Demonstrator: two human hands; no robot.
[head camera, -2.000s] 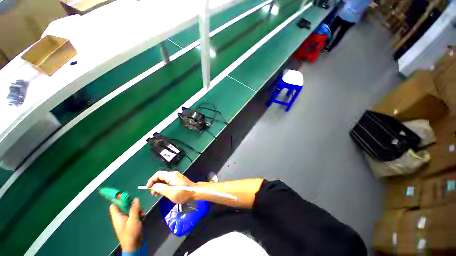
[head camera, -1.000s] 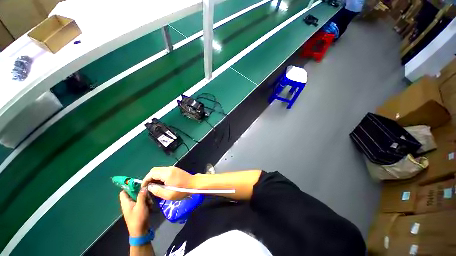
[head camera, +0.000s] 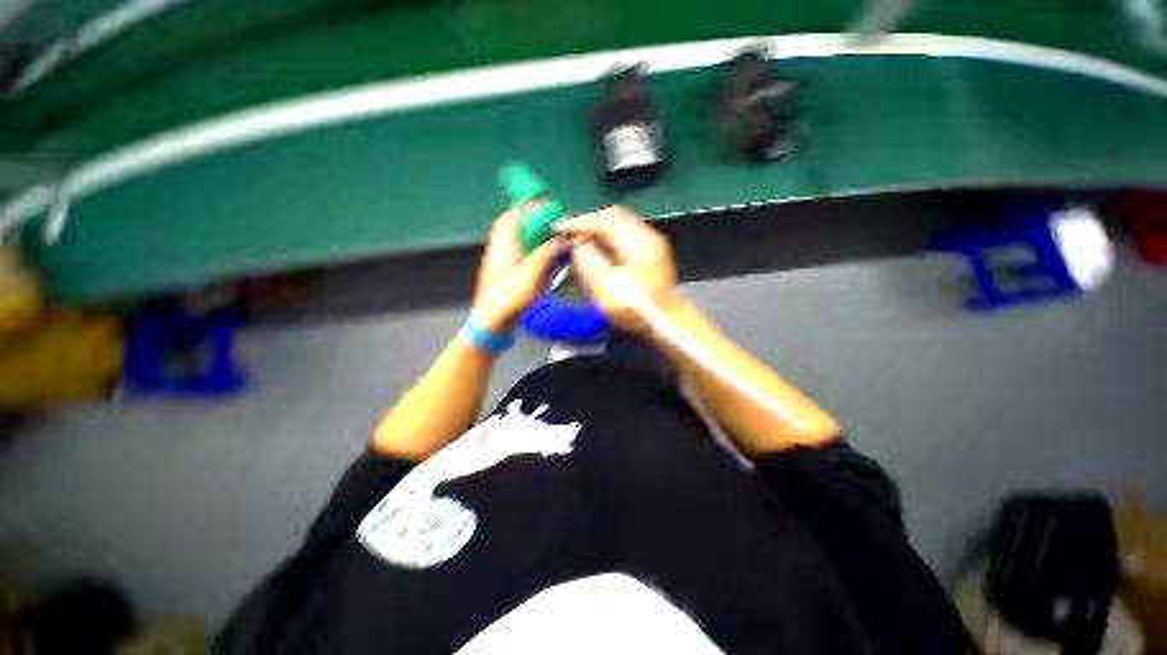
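Observation:
My left hand (head camera: 508, 271), with a blue wristband, holds the green glue gun (head camera: 531, 205) in front of the bench edge, nozzle end pointing away from me. My right hand (head camera: 623, 266) is closed at the rear of the gun with fingertips pinched together. A pale glue stick (head camera: 698, 343) seems to run back from these fingers along my right forearm, but it is blurred. How far the stick sits in the gun is hidden. A black unit with a white label (head camera: 630, 134) lies on the green bench (head camera: 384, 192) beyond my hands.
A second black unit (head camera: 758, 113) lies right of the first, near the white rail (head camera: 448, 92). Below the bench are a blue stool with a white seat (head camera: 1024, 259) at right, another blue stool (head camera: 183, 348) at left, and a blue object (head camera: 564, 320) close to me. A black bag (head camera: 1057, 563) is lower right.
The view has swung so the bench now runs across the top. Since the oldest frame, my right hand has moved from apart to the rear of the glue gun.

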